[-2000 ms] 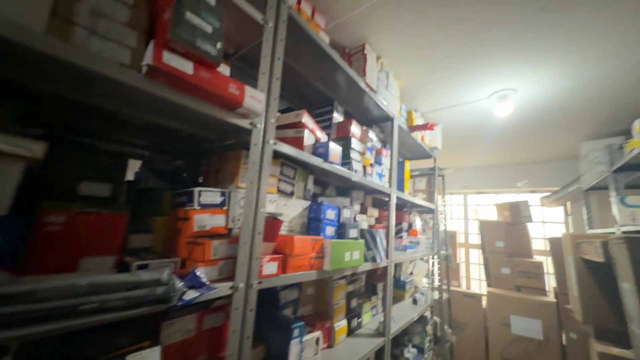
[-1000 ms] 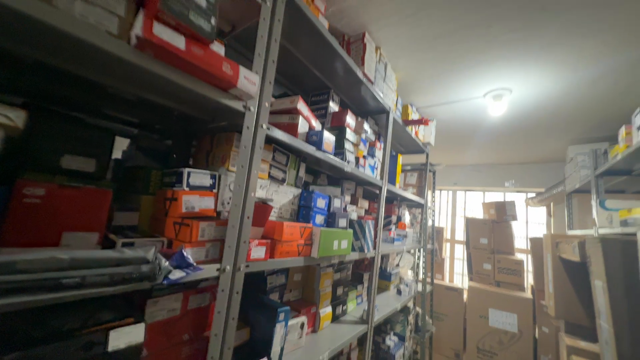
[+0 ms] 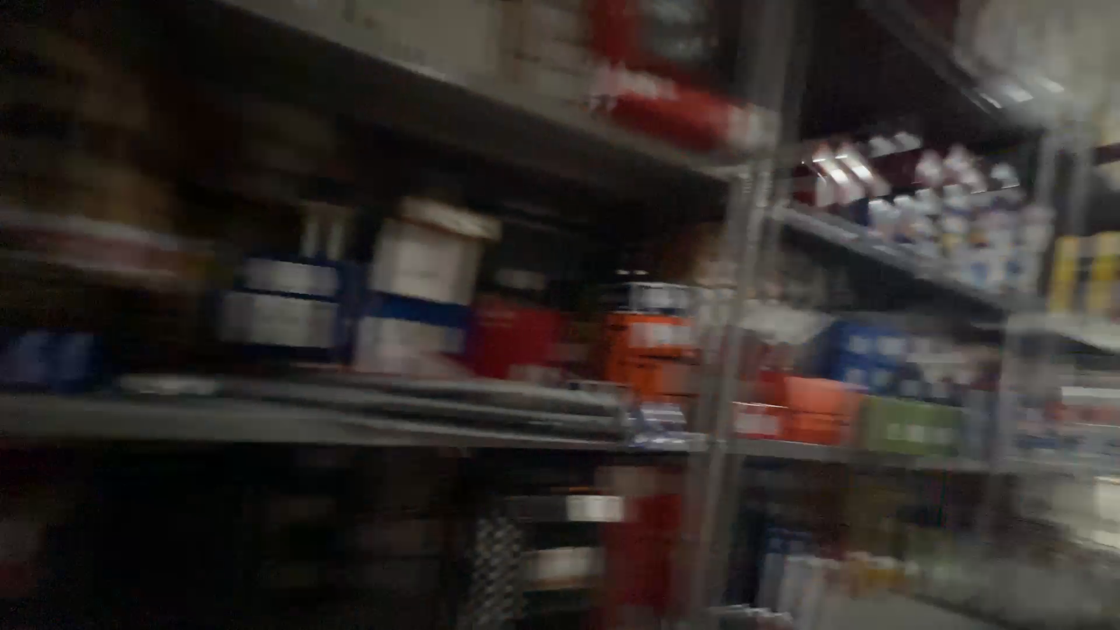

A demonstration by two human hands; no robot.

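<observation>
Neither my left hand nor my right hand shows in the head view. Metal shelving fills the blurred picture. On the middle shelf, long wrapped items point(image 3: 490, 407) lie flat along the edge, in front of a red box point(image 3: 514, 339) and a white box with a blue band point(image 3: 418, 293). Orange boxes point(image 3: 652, 350) are stacked to their right, beside the upright post. Past the post, an orange box point(image 3: 821, 409) stands next to a green box point(image 3: 910, 426).
A metal shelf post point(image 3: 731, 306) rises right of centre. A red box point(image 3: 674, 114) lies on the upper shelf near it. Small boxes point(image 3: 954, 219) crowd a shelf at the right. Dark boxes and a red box point(image 3: 643, 551) fill the lower shelf.
The view has swung left towards the nearer shelves, and the ceiling lamp, window and stacked cardboard cartons have left the picture.
</observation>
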